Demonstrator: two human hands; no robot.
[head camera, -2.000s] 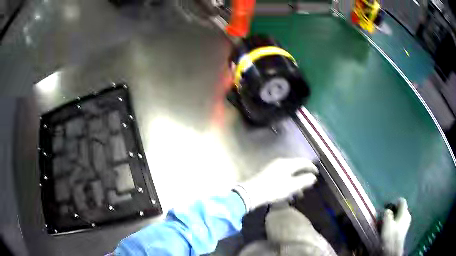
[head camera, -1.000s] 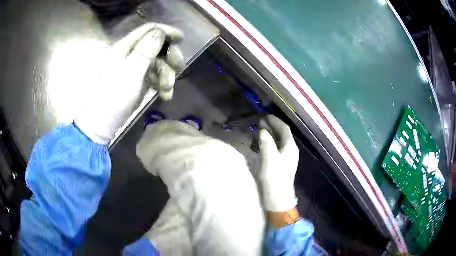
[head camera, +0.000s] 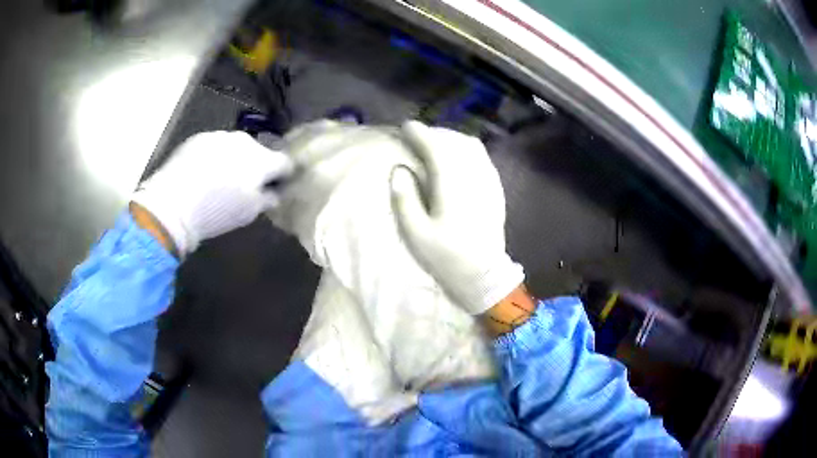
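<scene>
Off-white trousers (head camera: 363, 233) cover my bent leg in the middle of the view. My left hand (head camera: 215, 183), in a white knit glove, is at the left side of the knee with its fingers curled. A small dark spot shows at its fingertips; blur hides whether it is a held part or a gap. My right hand (head camera: 457, 206), also gloved, rests on the right side of the trousers near the knee, thumb apart from the fingers. No held thing shows in it; its palm is hidden.
The shiny steel worktop (head camera: 107, 116) is at the left. The green conveyor (head camera: 658, 54), with its white rail and red line (head camera: 591, 67), curves across the upper right. Green circuit boards (head camera: 752, 89) lie on it. Blurred yellow and blue things are below table level.
My left hand has come down from above the steel worktop to the knee. My right hand has moved from beside the leg onto the trousers. The view has shifted, and the conveyor now sits higher.
</scene>
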